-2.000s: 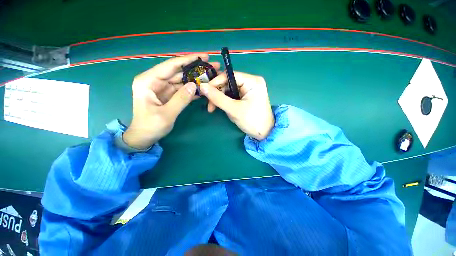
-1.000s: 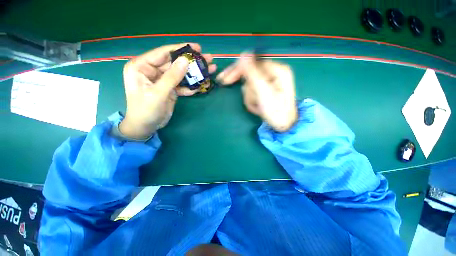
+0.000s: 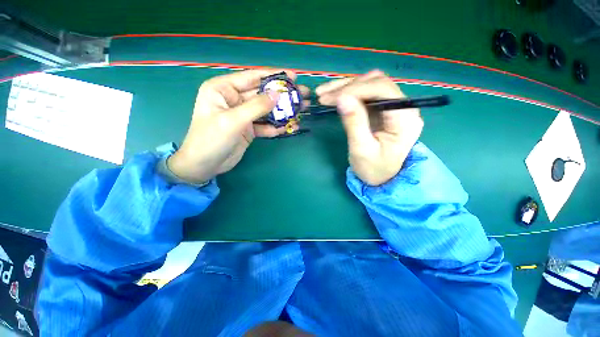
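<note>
My left hand (image 3: 227,125) holds the round black watch case (image 3: 283,100) between thumb and fingers, its open side facing up, with white parts and some gold inside. A small gold flex cable (image 3: 291,125) shows at its lower edge, beside a thin dark edge of another part that the fingers partly hide. My right hand (image 3: 378,125) holds black tweezers (image 3: 411,103) roughly level, with the tips pointing left at the case's right side. I cannot tell whether the tips touch it.
A printed white sheet (image 3: 69,117) lies at left. A white paper (image 3: 558,148) with a dark disc (image 3: 558,170) lies at right, near a small black unit (image 3: 527,212). Several black round units (image 3: 532,45) stand on the green belt beyond the red line. A metal frame (image 3: 82,49) is at upper left.
The right hand has returned towards the case, and the tweezers have swung from upright to nearly level. The left hand has turned the case so its white inside shows, and moved slightly right.
</note>
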